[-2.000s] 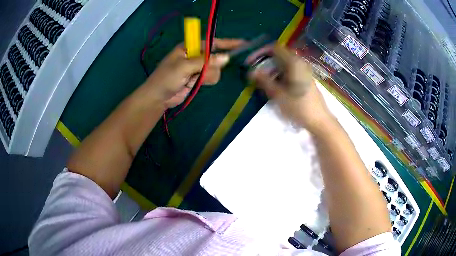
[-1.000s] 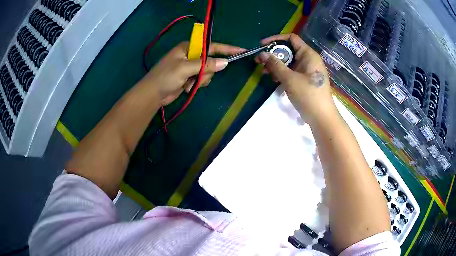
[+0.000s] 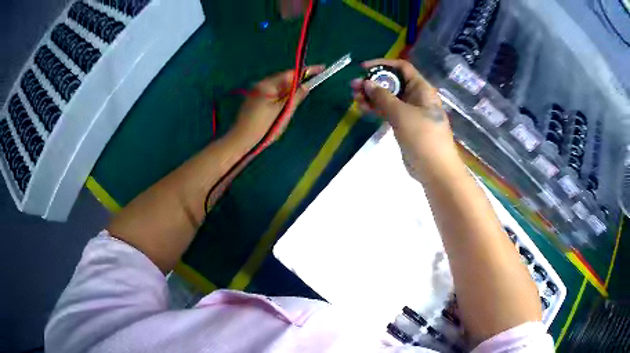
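Observation:
My right hand [image 3: 414,103] holds a round black part [image 3: 384,82] by its edge, with the face of silver-white rings turned up. My left hand [image 3: 276,103] holds thin grey metal tweezers [image 3: 330,74]. Their tip points at the part but stands a little apart from it. A red and black wire pair [image 3: 293,93] passes over my left hand and forearm. The yellow stick cannot be made out now. The white tray [image 3: 359,227] lies below my right forearm, with black parts on edge in it, some hidden by the forearm.
A filled white tray [image 3: 121,103] with rows of black parts stands at the left. Clear compartment boxes [image 3: 546,76] with black parts and white labels [image 3: 489,111] stand at the right. Yellow tape lines cross the green mat [image 3: 242,255].
The tweezers' tip has come away from the part. My left hand has turned, and the yellow stick no longer shows. The wires have shifted over my forearm, and the view has moved slightly.

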